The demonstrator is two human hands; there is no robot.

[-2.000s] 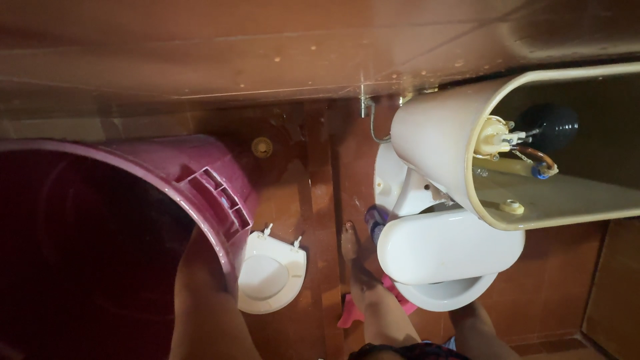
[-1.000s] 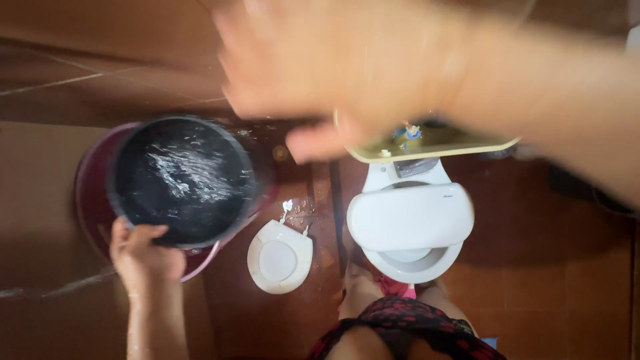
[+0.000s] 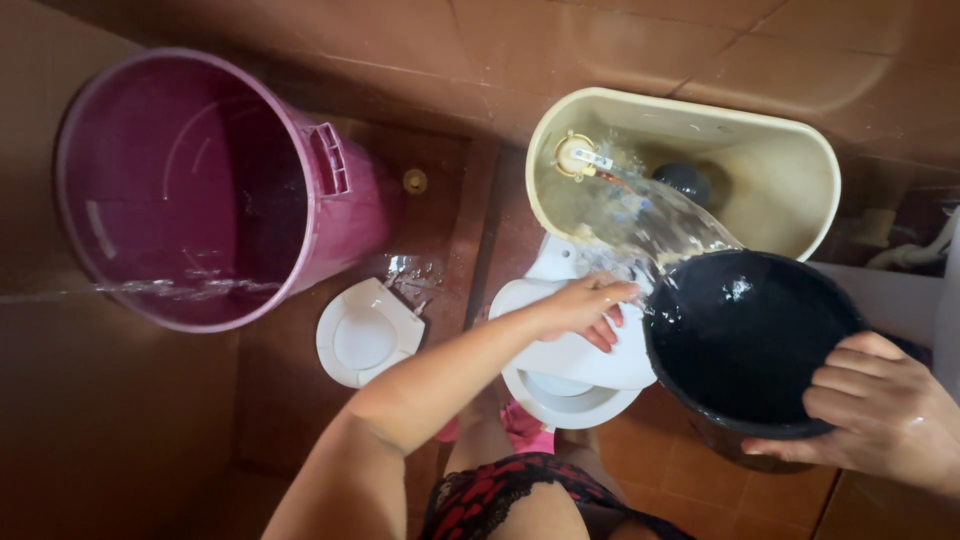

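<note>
My right hand (image 3: 877,405) grips the rim of a black plastic bucket (image 3: 750,345), tilted so that water (image 3: 675,225) pours over its far left rim into the open cream toilet cistern (image 3: 780,157). Inside the cistern are a valve fitting (image 3: 576,156) and a dark round float (image 3: 681,182). My left hand (image 3: 589,311), fingers spread, is beside the stream, near the bucket's left edge and over the white cistern lid (image 3: 592,360). That lid lies across the toilet bowl (image 3: 577,409) below the cistern.
At the left stands a large magenta plastic tub (image 3: 345,225) with water in it. A white toilet seat (image 3: 365,334) lies on the brown floor near a round drain (image 3: 415,181). A tiled wall (image 3: 465,67) runs behind the cistern. White pipework (image 3: 911,251) is at the far right.
The black bucket, held in my left hand over the magenta tub a second ago, is now in my right hand by the cistern, with water pouring out. My left hand has moved right.
</note>
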